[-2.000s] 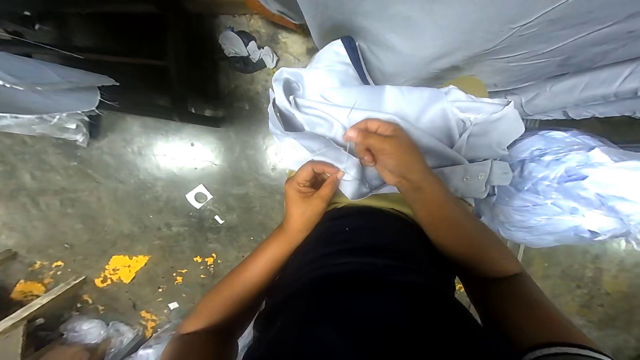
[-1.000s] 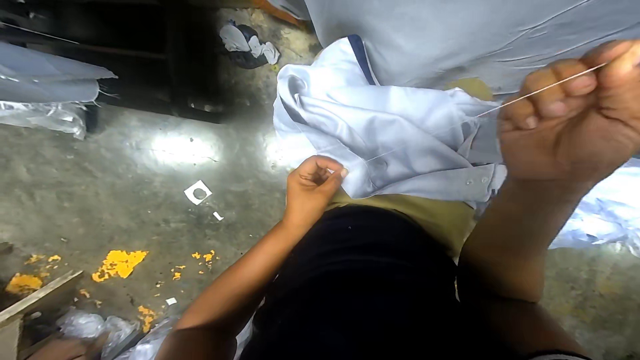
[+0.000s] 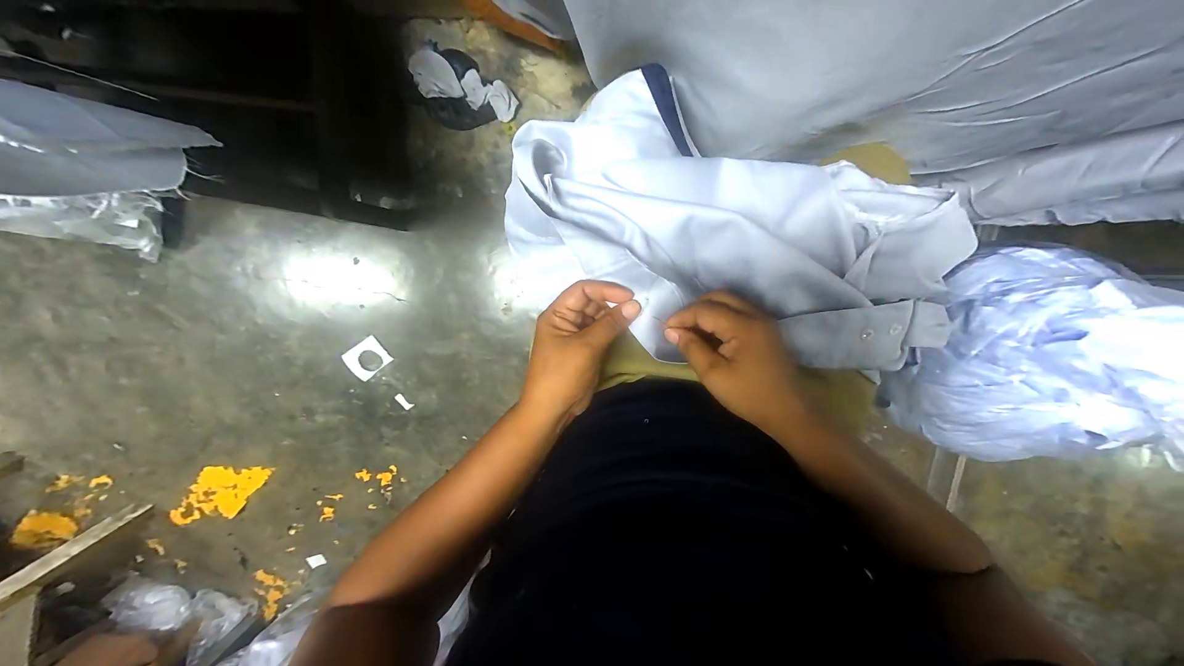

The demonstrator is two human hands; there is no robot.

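Observation:
A light grey-blue shirt with a dark-edged part at its top and a buttoned cuff at its right lies across my lap. My left hand pinches the garment's near edge between thumb and forefinger. Close to its right, my right hand has thumb and forefinger together over the same edge, at what looks like a fine needle or thread end, too thin to tell which. The two hands are a small gap apart.
Grey cloth hangs at the upper right, above a plastic-wrapped bundle. More cloth juts in at left. A crumpled bag, a card with a hole and yellow scraps lie on the concrete floor.
One second ago my right hand was raised at the far right, drawing a thread taut from the shirt; it has come back down beside my left hand. My left hand has stayed at the edge.

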